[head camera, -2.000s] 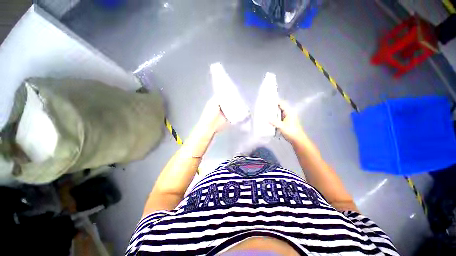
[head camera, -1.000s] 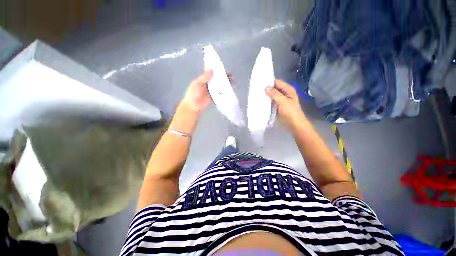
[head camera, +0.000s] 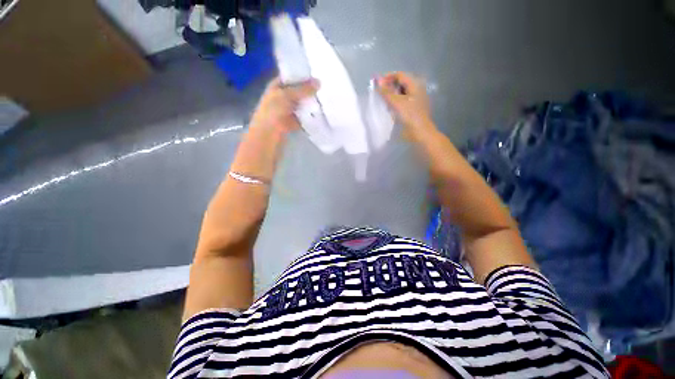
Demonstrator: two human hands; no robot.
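Observation:
Several long, narrow white cut pieces (head camera: pixel 333 85) are held up in front of my chest, over the grey floor. My left hand (head camera: pixel 287 102) grips them at their left side, its fingers partly hidden by the cloth. My right hand (head camera: pixel 402 92) is at the right, its fingertips pinching the top of a smaller white piece (head camera: pixel 378 118) that hangs beside the others. The pieces are overexposed and blurred, so I cannot tell how many there are or whether the right piece joins the others.
A big denim pile (head camera: pixel 570 207) stands at the right. A blue bin (head camera: pixel 248 59) with dark items on it is at the top. A brown board or box (head camera: pixel 70 55) is at top left. An olive cloth cover (head camera: pixel 103 340) and a white edge (head camera: pixel 103 290) are at lower left.
The white pieces, held apart one per side before, are now bunched together mostly at my left hand. The view has moved on along the floor; the denim pile is lower and the olive cover has slid down.

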